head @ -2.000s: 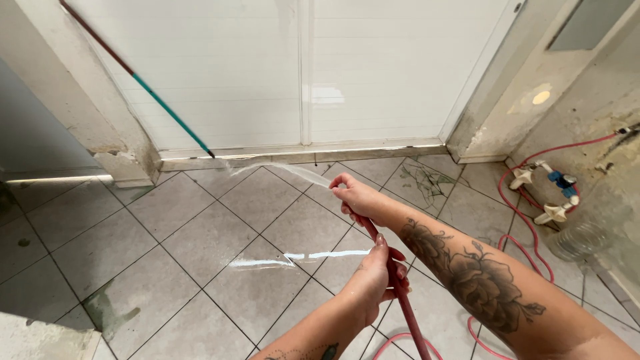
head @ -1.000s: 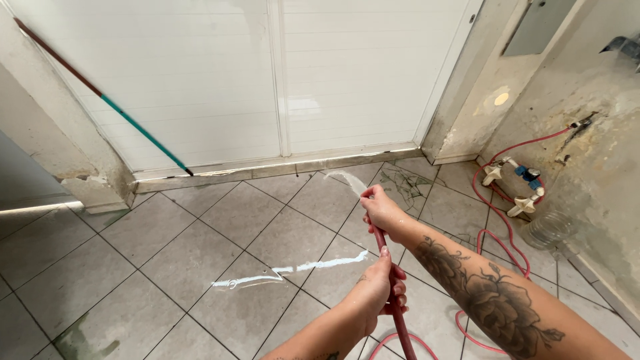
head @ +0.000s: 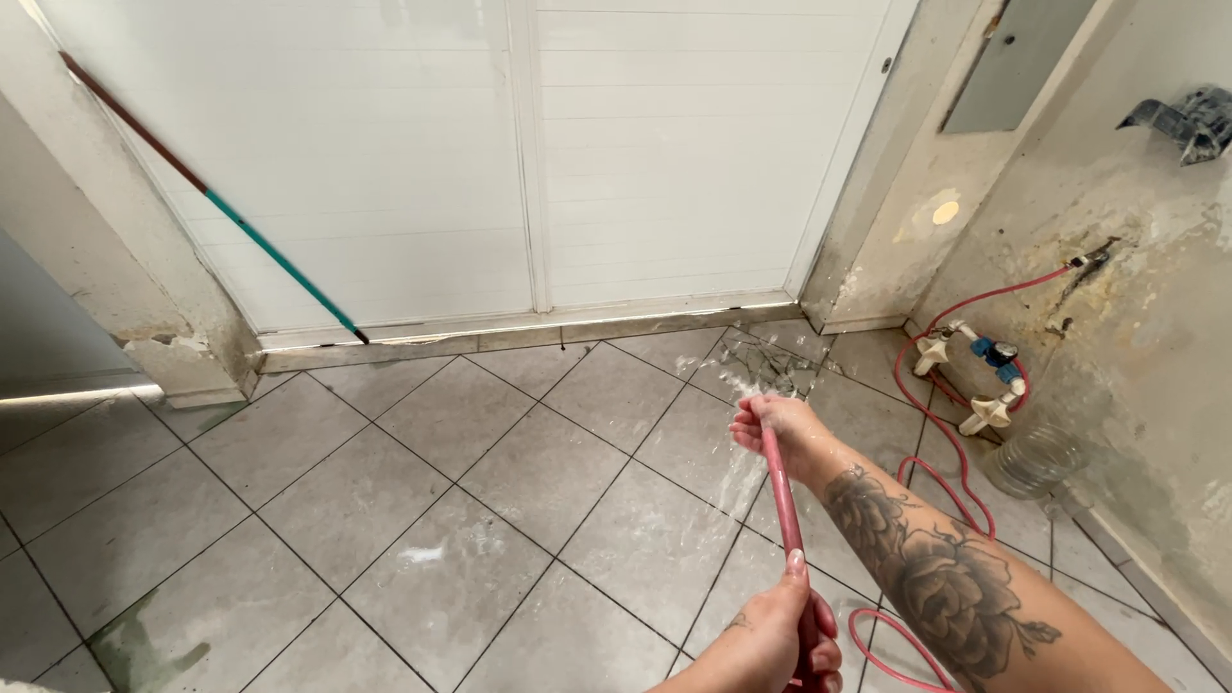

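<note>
A pinkish-red garden hose [head: 782,496] runs up between my hands, its mouth at my right hand [head: 782,431]. The fingers of that hand are around the hose end, and water sprays out in scattered drops over the tiles. Lower down, my left hand [head: 801,621] grips the hose with the thumb along its top. Wet patches shine on the grey floor tiles [head: 539,462]. More of the hose lies in loops on the floor and leads to a tap fitting [head: 1090,260] on the right wall.
A brown and teal pole [head: 279,258] leans against the white door panels [head: 385,154]. White valves [head: 987,414] with a blue-fitted pipe stand beside a clear plastic bottle [head: 1035,462] at right. A grey panel [head: 1022,63] and a dark cloth-like thing [head: 1189,120] are on the walls.
The water was a smooth stream and now breaks into a spray around my right hand. Both hands have kept hold of the hose. The view has shifted somewhat.
</note>
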